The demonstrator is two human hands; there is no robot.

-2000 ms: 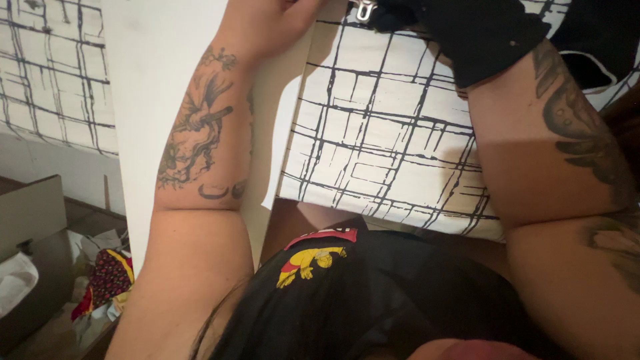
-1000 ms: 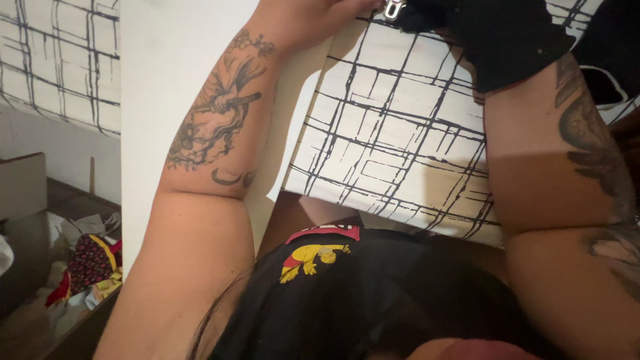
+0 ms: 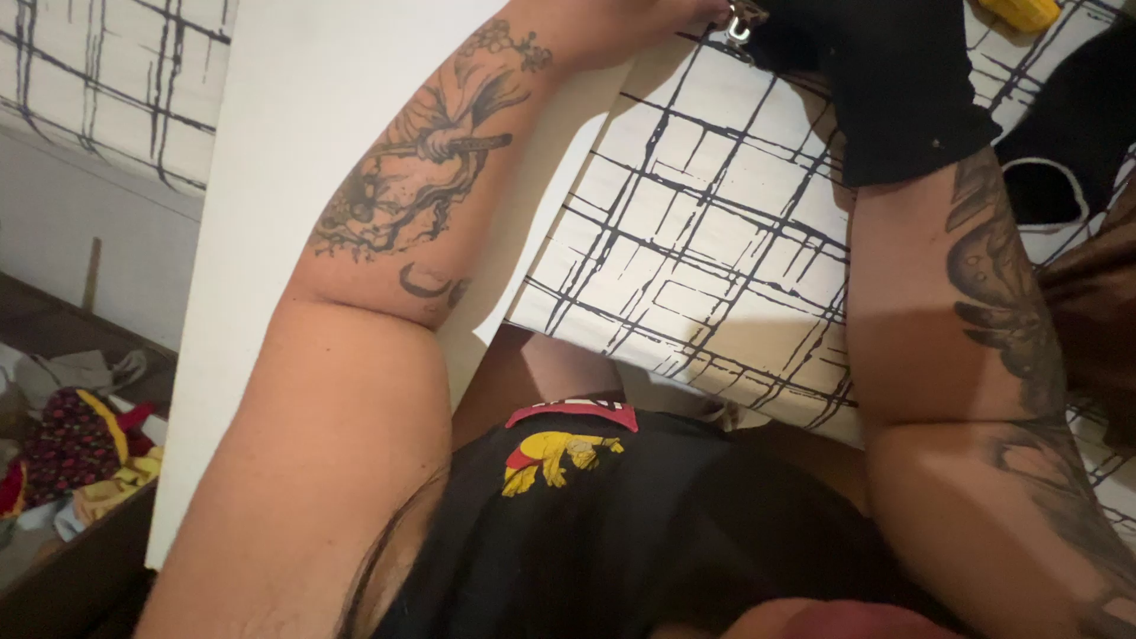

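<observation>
My left hand (image 3: pixel 652 22) is partly cut off by the top edge, its fingertips beside a small shiny metal part (image 3: pixel 737 27) with a U-shaped opening. Black fabric (image 3: pixel 896 89) covers my right wrist and hides the right hand; whether it is a glove or loose cloth I cannot tell. Some of this dark fabric lies right by the metal part. Below both hands spreads a white surface covering with a black crossed-line pattern (image 3: pixel 710 213). What either hand grips is hidden.
A white board or tabletop (image 3: pixel 275 115) runs beneath my left arm. At the lower left, a dark-sided container (image 3: pixel 80 541) holds patterned and yellow fabric pieces (image 3: pixel 71 444). A yellow object (image 3: pixel 1021 12) and a black item with a white-edged loop (image 3: pixel 1047 191) lie at the right.
The view has shifted slightly, and a yellow object now shows at the top right. Both arms keep much the same pose, with the left hand still beside the metal part.
</observation>
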